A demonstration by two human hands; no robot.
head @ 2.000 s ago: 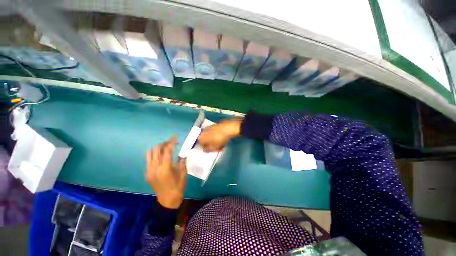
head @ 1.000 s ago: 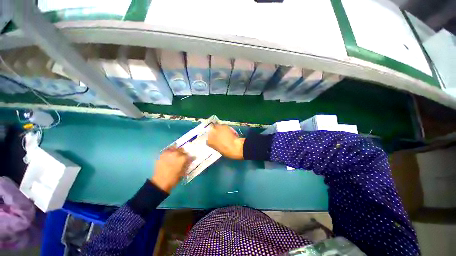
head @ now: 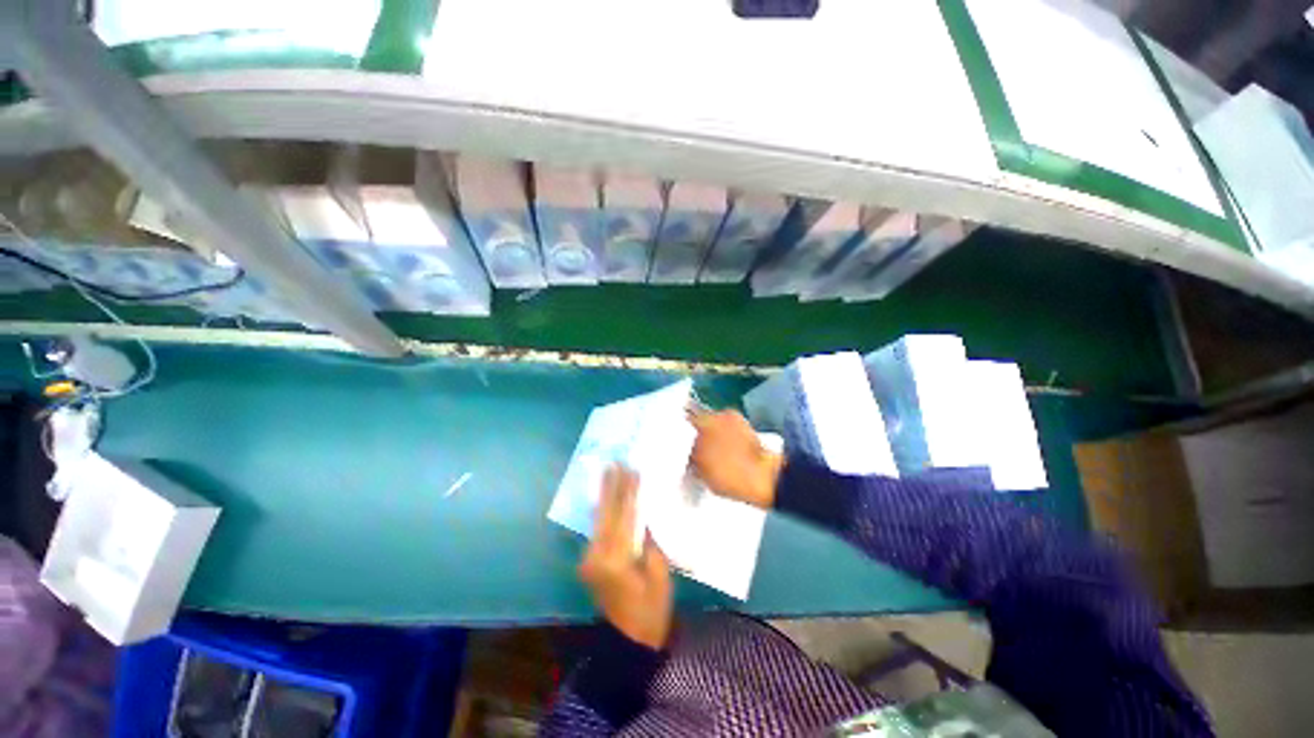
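A white and pale blue retail box [head: 591,464] stands on the blue-green bench [head: 360,505] in front of me, with a white flap or side towards the right. My left hand [head: 627,565] lies against its near left side, fingers extended. My right hand [head: 732,459] is at its upper right, fingers bent at the box edge. Whether the fingers grip the box or something in it is blurred. Three white-topped boxes with pale blue sides [head: 847,415] stand just right of my right hand, partly behind my right sleeve.
A row of retail boxes [head: 568,231] stands on the dark green strip under the white shelf [head: 649,72]. A white open box [head: 133,555] and tangled cables [head: 75,433] are at the left. A blue tote [head: 396,692] with dark trays is lower left. A person's sleeve shows at the left edge.
The box in front of me has moved right and now shows its pale blue side. Both hands have moved right and down with it. The boxes on the right are now more exposed by my right arm.
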